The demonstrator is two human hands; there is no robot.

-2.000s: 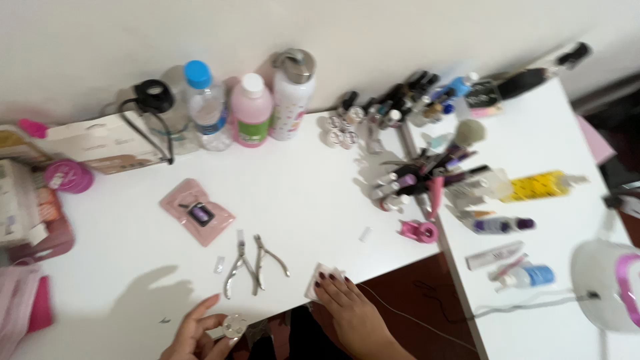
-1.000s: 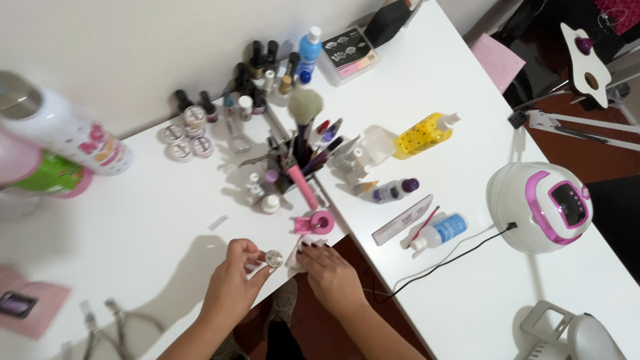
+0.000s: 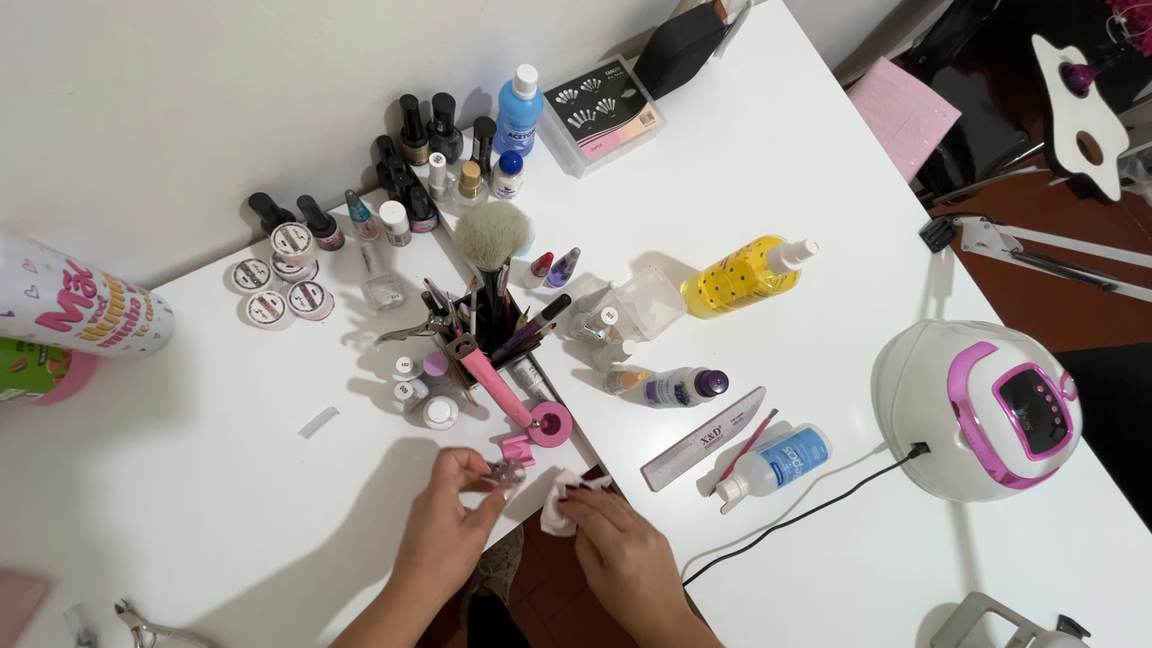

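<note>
Between its thumb and fingers, my left hand holds a small clear round object, partly covered by the fingertips. My right hand grips a crumpled white wipe or tissue just to the right, over the gap at the table's front edge. The two hands are apart. Just beyond them lie a small pink plastic piece and a pink ring-shaped holder. A black organizer with brushes and pens stands behind, a large fluffy brush rising from it.
Nail polish bottles and small jars line the wall side. On the right table are a yellow spray bottle, a nail file, a blue-and-white bottle and a white nail lamp with a black cable. Metal nippers lie lower left.
The view has swung right. My left hand has lifted its small round object beside the pink holder. My right hand, flat on the white wipe at first, now has it bunched in the fingers.
</note>
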